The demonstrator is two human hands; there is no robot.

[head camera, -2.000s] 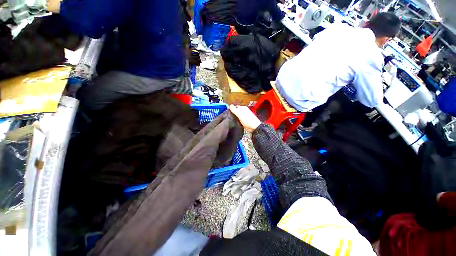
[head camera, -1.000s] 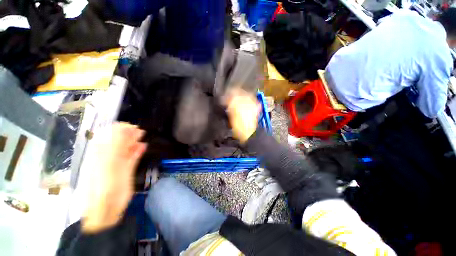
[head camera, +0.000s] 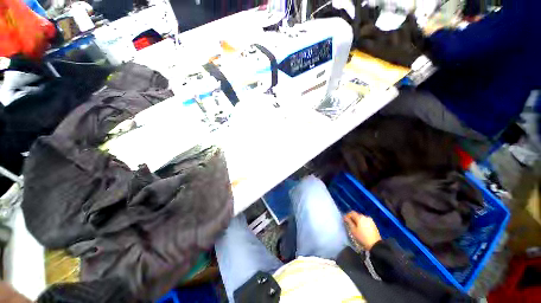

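A large crumpled dark grey-brown garment [head camera: 148, 219] lies over the left part of the white machine table and hangs off its front edge. The white sewing machine [head camera: 320, 44], with black straps and a dark blue panel, stands behind and right of it. My right hand [head camera: 363, 231] is beside my knee at the blue crate's near edge, loosely curled, with nothing visible in it. A blurred bit of skin at the bottom left corner, beyond a dark sleeve, appears to be my left hand [head camera: 8, 295]. It is cut off, so its grip is hidden.
A blue slatted crate [head camera: 483, 254] on the floor at right holds dark cloth [head camera: 427, 207]. A person in dark blue [head camera: 480, 65] sits beyond it. A red stool [head camera: 522, 281] is at the lower right. Orange-red cloth [head camera: 24, 29] is at the top left.
The view has swung left to the machine table. My right hand has left the crate's cloth and is by my knee. My left hand has moved to the picture's edge.
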